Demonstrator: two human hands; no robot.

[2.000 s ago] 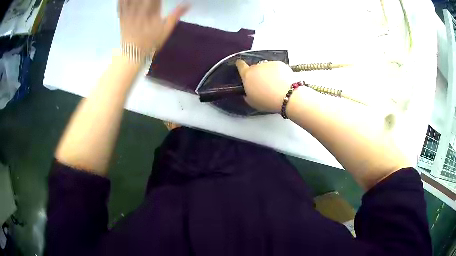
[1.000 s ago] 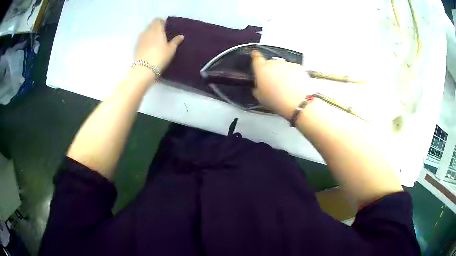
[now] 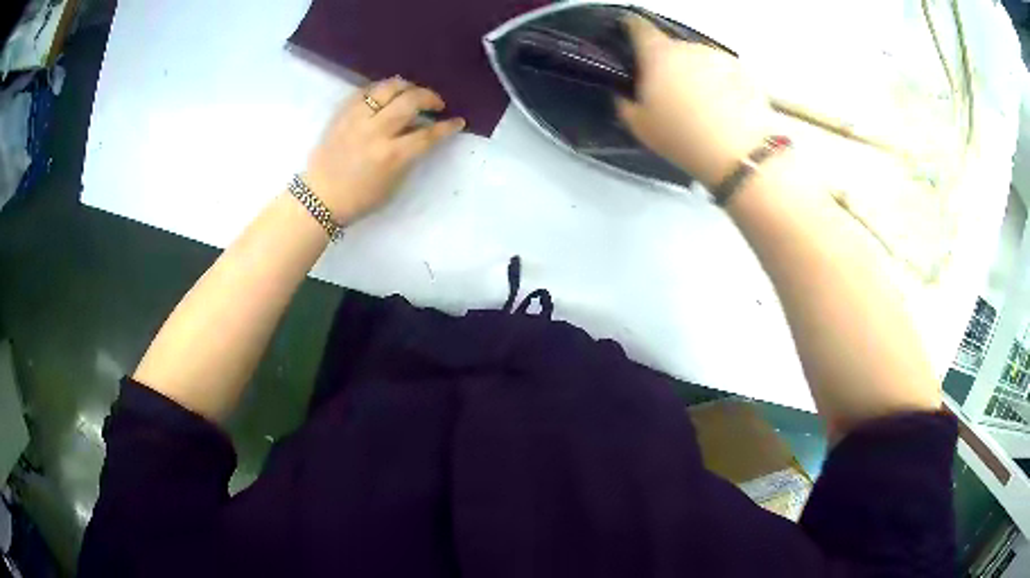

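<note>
A dark maroon fabric panel lies flat on the white-covered table, cut off by the top edge of the picture. My right hand grips the handle of the dark steam iron, which is just right of the panel; its tip is close to the panel's right part. My left hand is at the panel's near edge, fingers bent over it. Something small and dark shows at its fingertips; whether the fingers pinch the fabric is not clear.
Yellowish cords run across the table's right side behind the iron. A brown cardboard box is on the floor below the table's near edge. White grid-like racks stand at far right. Green floor shows at left.
The iron has moved right and away from me, off most of the panel. The panel has moved farther away. My left hand has moved from the panel's left end to its near edge.
</note>
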